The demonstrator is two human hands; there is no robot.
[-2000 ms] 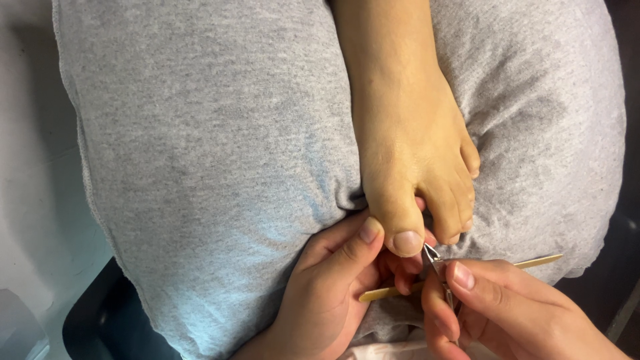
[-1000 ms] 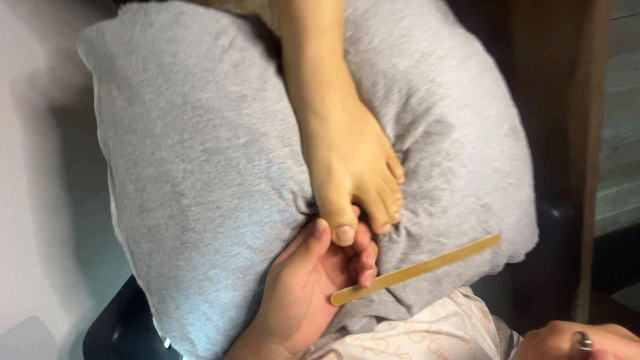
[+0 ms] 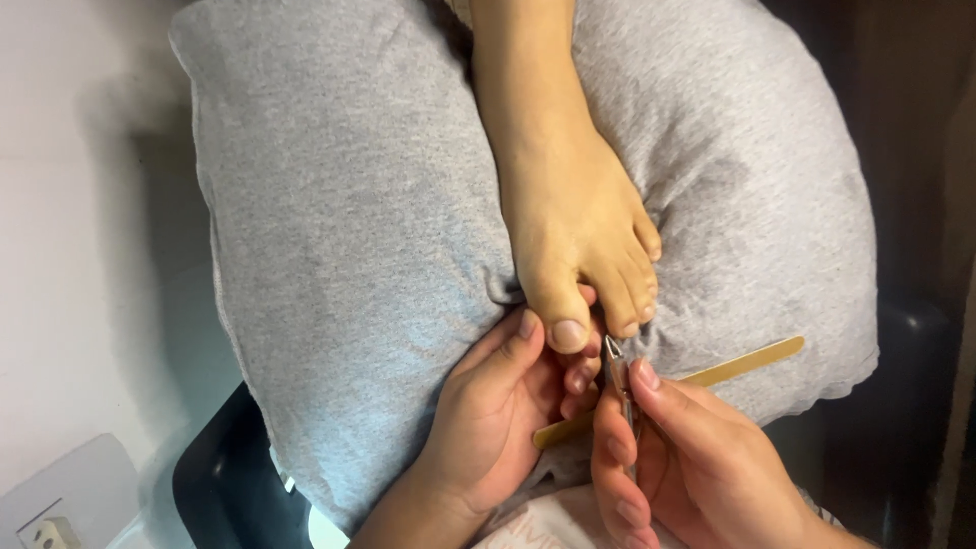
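Note:
Another person's bare foot (image 3: 564, 206) rests on a grey cushion, toes pointing down toward me. My left hand (image 3: 496, 396) holds its big toe, with the thumb on one side and fingers behind. In my right hand (image 3: 686, 450) are small metal cuticle nippers (image 3: 619, 374), their tip close beside the big toe and just below the second toe. Whether the tip touches skin, I cannot tell. A yellow nail file (image 3: 747, 361) lies slantwise on the cushion, partly hidden behind my right hand.
The grey cushion (image 3: 343, 213) spans the middle of the view. Below its left corner is a black plastic edge (image 3: 221, 465). A wall socket (image 3: 57, 534) shows at the lower left, and patterned white cloth (image 3: 564, 518) lies under my wrists.
My right hand moved away to the lower right a second ago and is now back by the toes with the nippers. My left hand has stayed at the big toe.

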